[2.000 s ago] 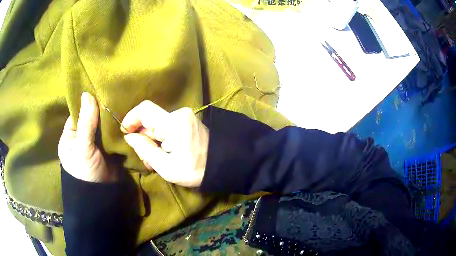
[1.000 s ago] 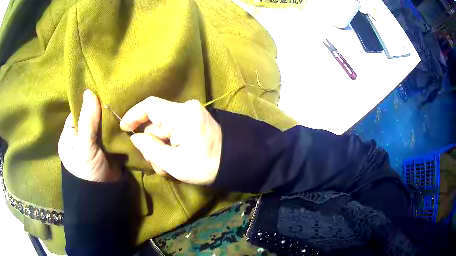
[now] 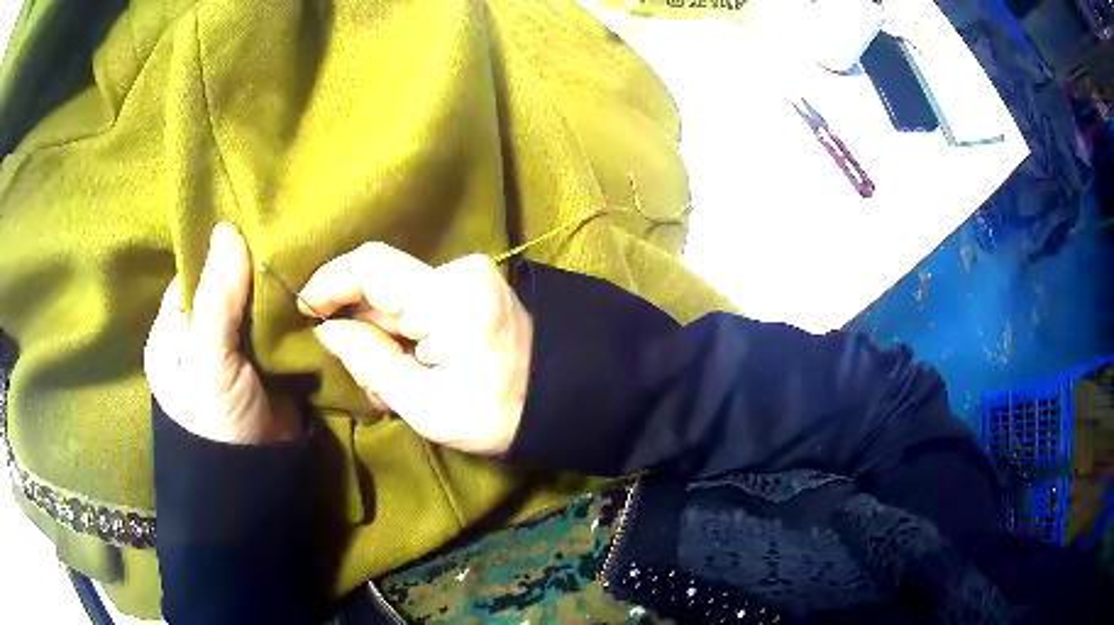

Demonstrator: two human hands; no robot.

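Observation:
The mustard-olive coat (image 3: 367, 134) covers the left and middle of the view. My bare left hand (image 3: 220, 342) pinches a fold of it beside the seam (image 3: 216, 134), thumb on top and the other fingers hidden behind the cloth. My bare right hand (image 3: 422, 342) holds the thin needle (image 3: 283, 285) between thumb and forefinger; its far end meets the cloth just right of my left thumb. A yellow-olive thread (image 3: 556, 232) runs from behind my right hand to the right and ends in a loose curl on the coat.
The white table (image 3: 782, 256) bears thread snips (image 3: 838, 151), a black smartphone (image 3: 902, 88), a pale flat box (image 3: 959, 92) and a white round object (image 3: 845, 34). A blue basket (image 3: 1029, 442) stands on the blue floor at right. A dark beaded trim (image 3: 86, 510) lies at lower left.
My right hand drew slightly right, then came slightly back left, still holding the needle. My left hand stays almost in place on the fold.

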